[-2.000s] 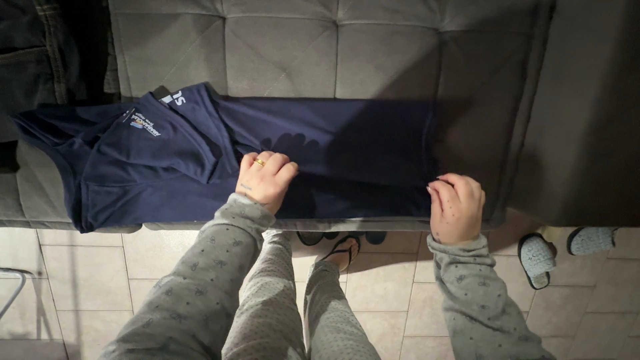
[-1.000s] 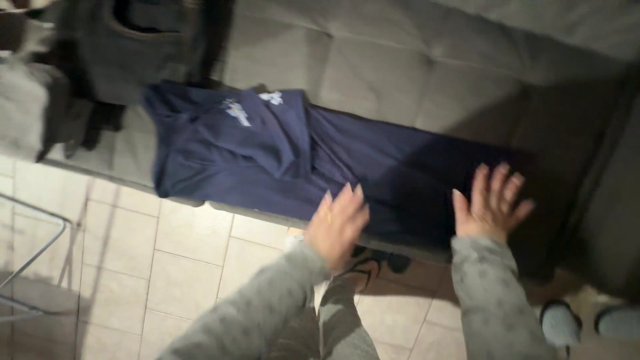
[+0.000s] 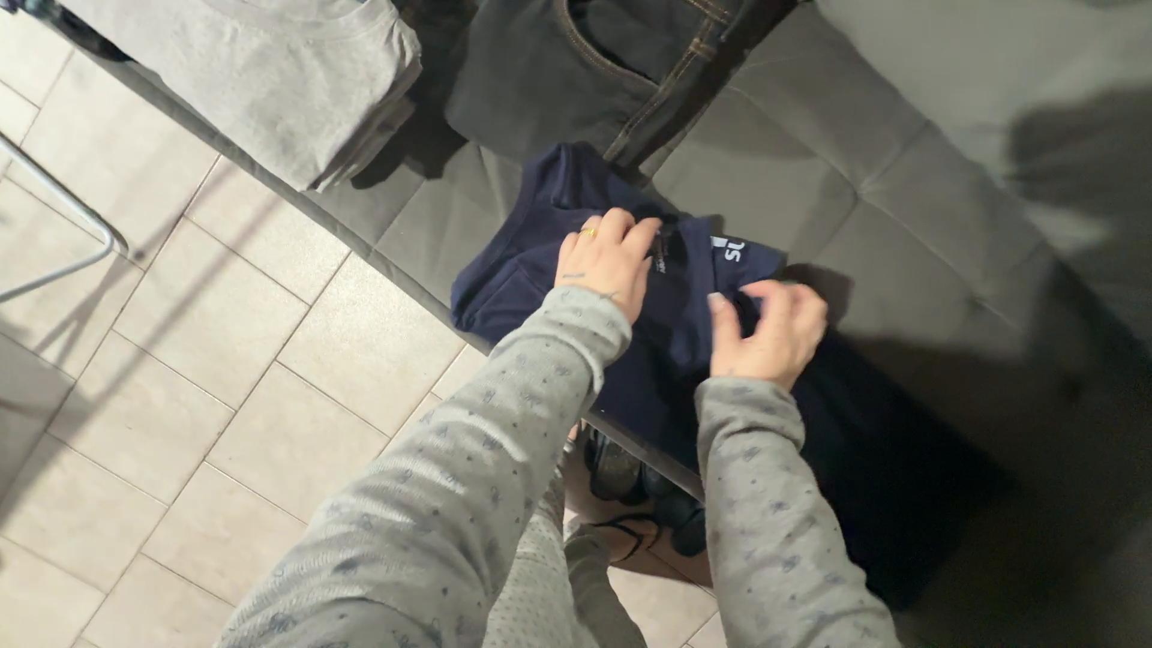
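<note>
A navy T-shirt (image 3: 666, 378) with white print lies lengthwise, sides and sleeve folded in, along the front of a grey tufted sofa seat (image 3: 783, 135). On its upper part, beside the chest print, rests my left hand (image 3: 607, 261), fingers slightly curled on the fabric. My right hand (image 3: 769, 333) is at the folded sleeve edge, thumb and fingers apart in a pinch shape; whether cloth is between them cannot be told. The shirt's lower part runs into dark shadow at the lower right.
Dark jeans (image 3: 558, 81) with tan stitching lie beyond the shirt's collar. Folded light grey clothing (image 3: 270, 81) sits at the upper left of the seat. A metal tube frame (image 3: 81, 211) stands on the tiled floor at left. Dark footwear (image 3: 616, 463) is under the sofa edge.
Both hands have moved from the shirt's lower part to its collar and sleeve end. The view has swung left, bringing the jeans and grey clothing more fully into sight.
</note>
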